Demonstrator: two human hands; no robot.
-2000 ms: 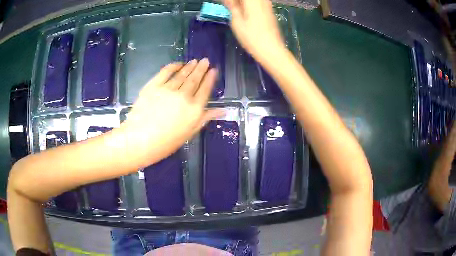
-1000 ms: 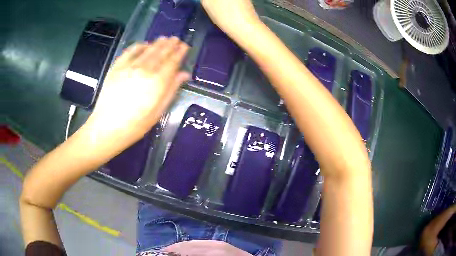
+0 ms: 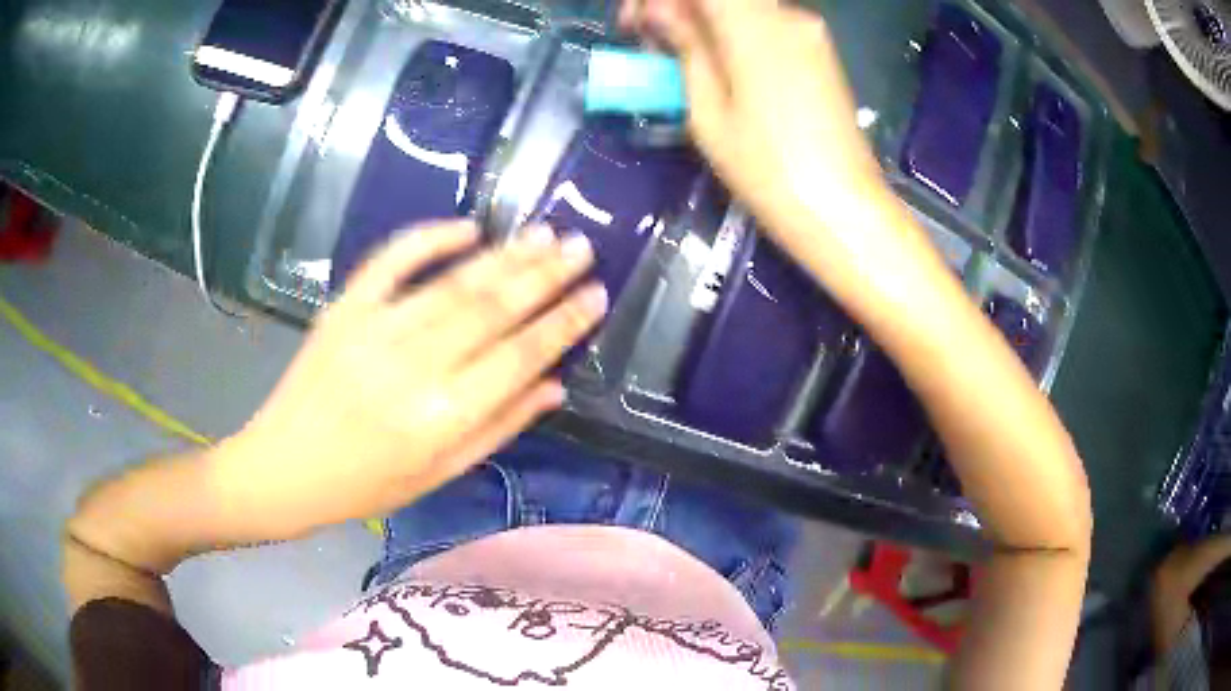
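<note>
Dark purple phone cases lie in the pockets of a clear blister tray (image 3: 300,176). My left hand (image 3: 439,358) is spread flat, fingers on or just over the lower end of one phone case (image 3: 618,203). My right hand (image 3: 736,88) is at the top of the same case and holds a light-blue block (image 3: 637,81) at its upper end. The fingertips of my right hand are partly cut off by the top edge. Another phone case (image 3: 429,155) lies to the left, and another (image 3: 756,344) to the right.
A black smartphone (image 3: 263,43) with a white charging cable (image 3: 203,203) lies left of the tray. A white fan (image 3: 1199,41) shows at the top right. A red stool (image 3: 911,587) stands below the bench. Part of another person's arm (image 3: 1188,594) is at the lower right edge.
The view has turned and shifted over the tray. Both hands are now at a near-row case, where earlier they were over the far row. The light-blue block shows clearly again.
</note>
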